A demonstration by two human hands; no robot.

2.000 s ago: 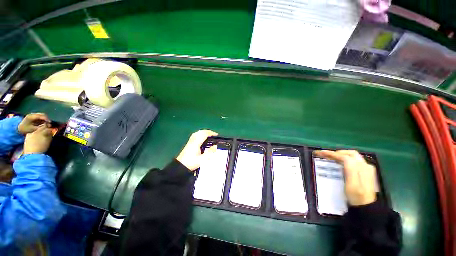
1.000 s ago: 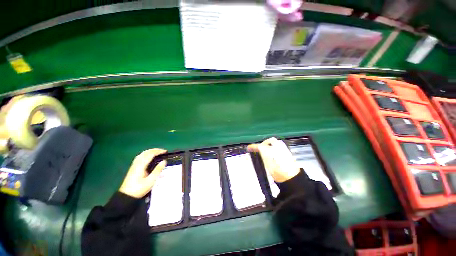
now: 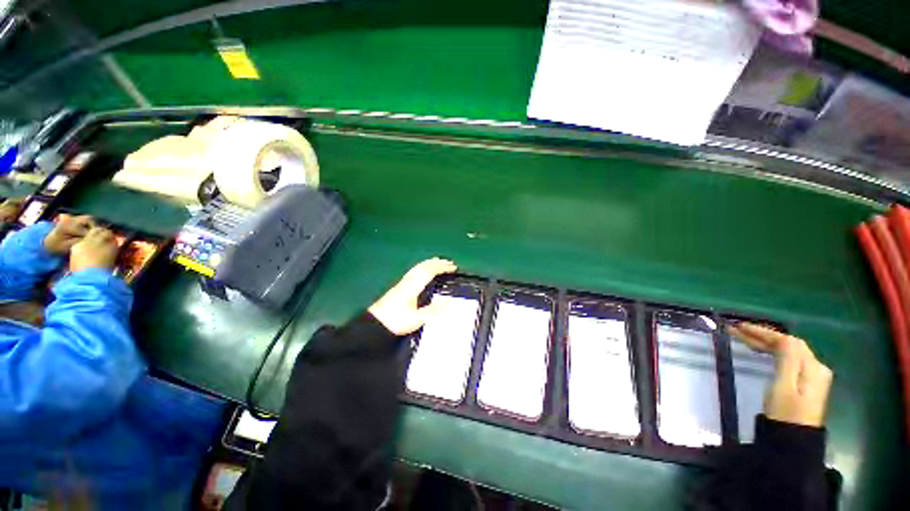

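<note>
A black tray (image 3: 559, 371) lies on the green bench in front of me, with several smartphones side by side. The phones toward the left and middle, such as this smartphone (image 3: 515, 354), show white screens; the rightmost smartphone (image 3: 750, 384) looks greyer and is partly covered by my hand. My left hand (image 3: 412, 297) rests at the tray's upper left corner, thumb over the leftmost phone's top edge. My right hand (image 3: 798, 377) is over the right end, fingers at the top of the rightmost phone. Whether either hand grips anything is unclear.
A grey tape dispenser (image 3: 284, 245) with a cable stands at left, pale tape rolls (image 3: 264, 165) behind it. A person in blue sleeves (image 3: 85, 329) works at far left. Orange trays (image 3: 891, 269) stand at the right edge. White paper (image 3: 639, 65) hangs on the back panel.
The view has swung back left, so the dispenser and co-worker show again and the orange trays are mostly out. My right hand has moved from the fourth phone to the rightmost one.
</note>
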